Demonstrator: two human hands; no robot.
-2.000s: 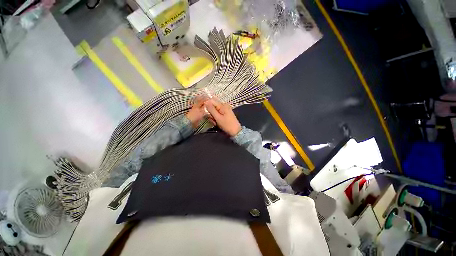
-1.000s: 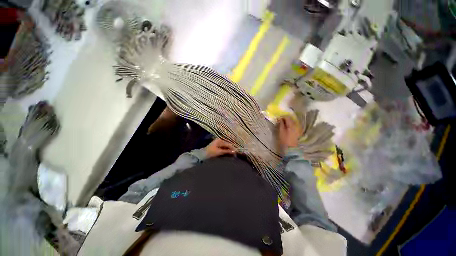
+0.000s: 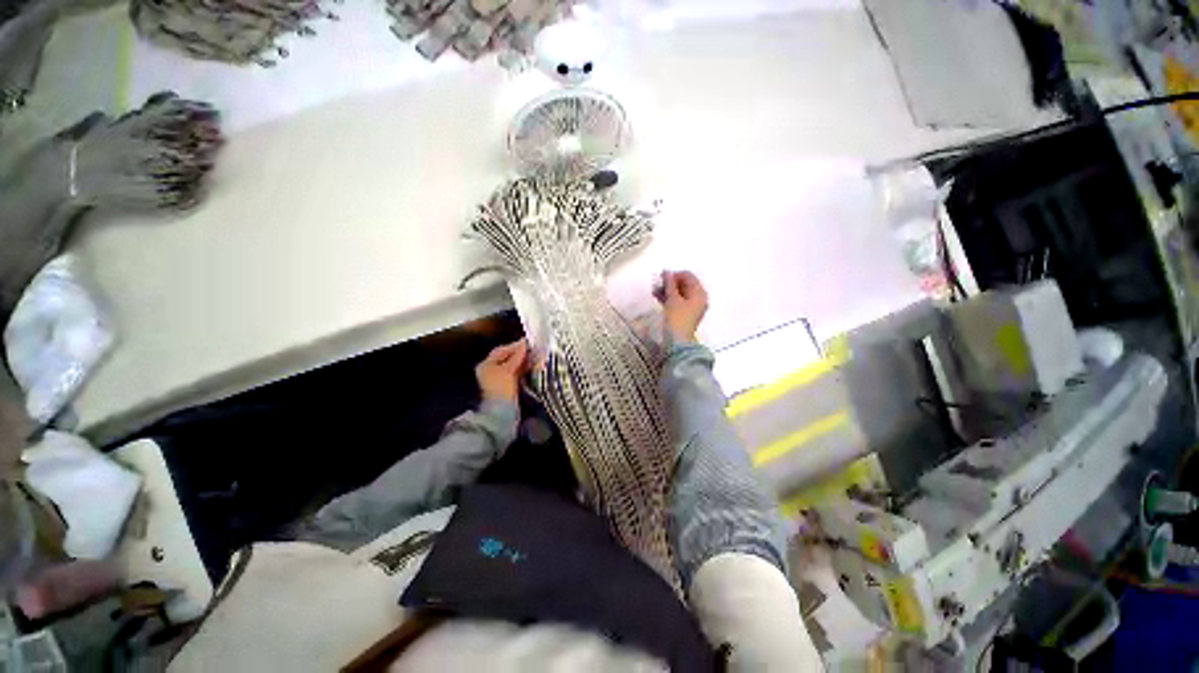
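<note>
A thick striped strap bundle [image 3: 598, 381] lies lengthwise in front of me, from the table edge down past my apron. Its far ends fan out near a small fan, and it narrows just below the fan-out. My left hand [image 3: 502, 371] is at the bundle's left side, with fingers bent close to its edge. My right hand [image 3: 681, 305] is just right of the narrowed part, with fingers bent and slightly raised. Both hands are small and blurred. I cannot tell whether either holds a thin tie or strap.
A white fan [image 3: 568, 132] and a white round-headed figure [image 3: 568, 55] stand beyond the bundle. More strap bundles [image 3: 138, 158] lie on the long white table [image 3: 329, 210]. The sewing machine [image 3: 1012, 487] and yellow tape [image 3: 802, 438] are at right. White bags [image 3: 59, 335] are at left.
The view has turned left toward the long table. The bundle now points away from me. My hands have moved from its near part to either side of its narrowed far part.
</note>
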